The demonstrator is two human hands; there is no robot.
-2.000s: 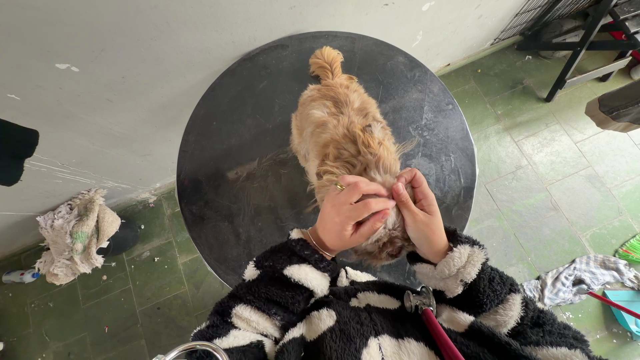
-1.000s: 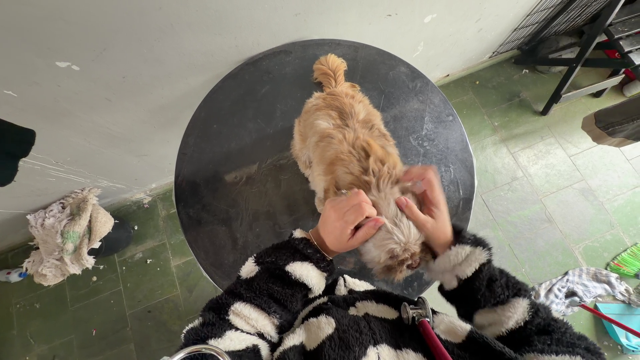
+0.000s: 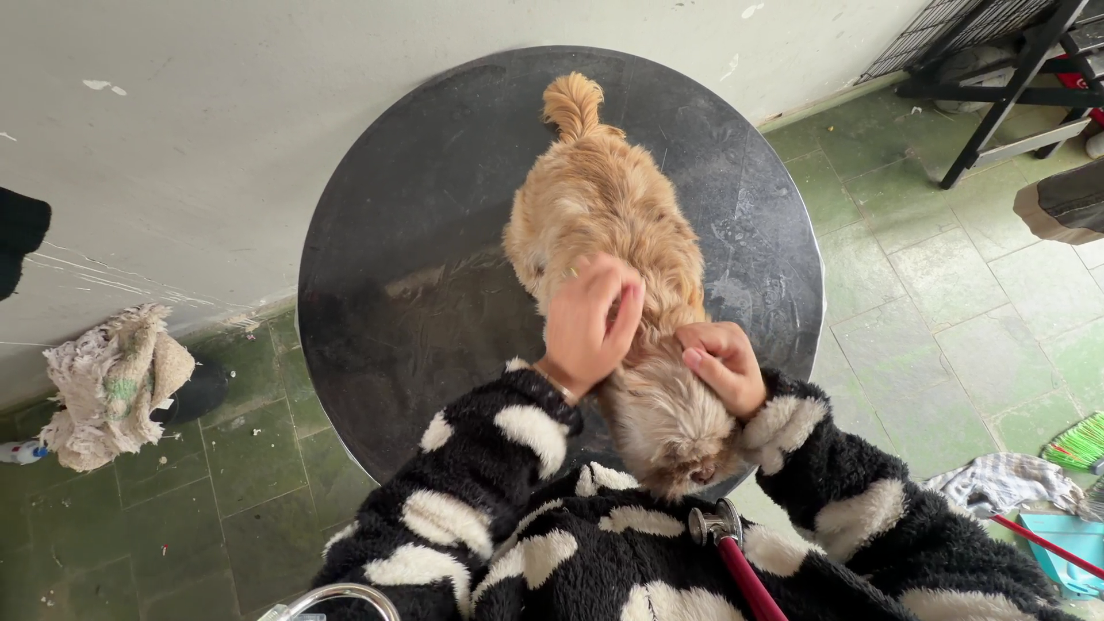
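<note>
A small tan, long-haired dog point(image 3: 617, 203) stands on a round black table point(image 3: 414, 216), its tail at the far side and its pale head close to my body. My left hand point(image 3: 591, 323), somewhat blurred, is over the dog's shoulder with its fingers curled; whether it grips any fur I cannot tell. At the side of the dog's neck, behind the head, my right hand point(image 3: 724, 362) rests with bent fingers on the fur. A stethoscope point(image 3: 720, 526) with a dark red tube hangs at my chest, against my black and white fleece.
Rags point(image 3: 116, 384) are heaped over a dark container at the left by the wall. A black folding frame point(image 3: 1005, 90) stands at the upper right. On the floor at the lower right lie a checked cloth point(image 3: 1005, 483), a blue dustpan point(image 3: 1056, 552) and green broom bristles point(image 3: 1078, 440).
My left hand has moved from the dog's head up to its shoulder. My right hand has shifted back from the side of the head to the neck.
</note>
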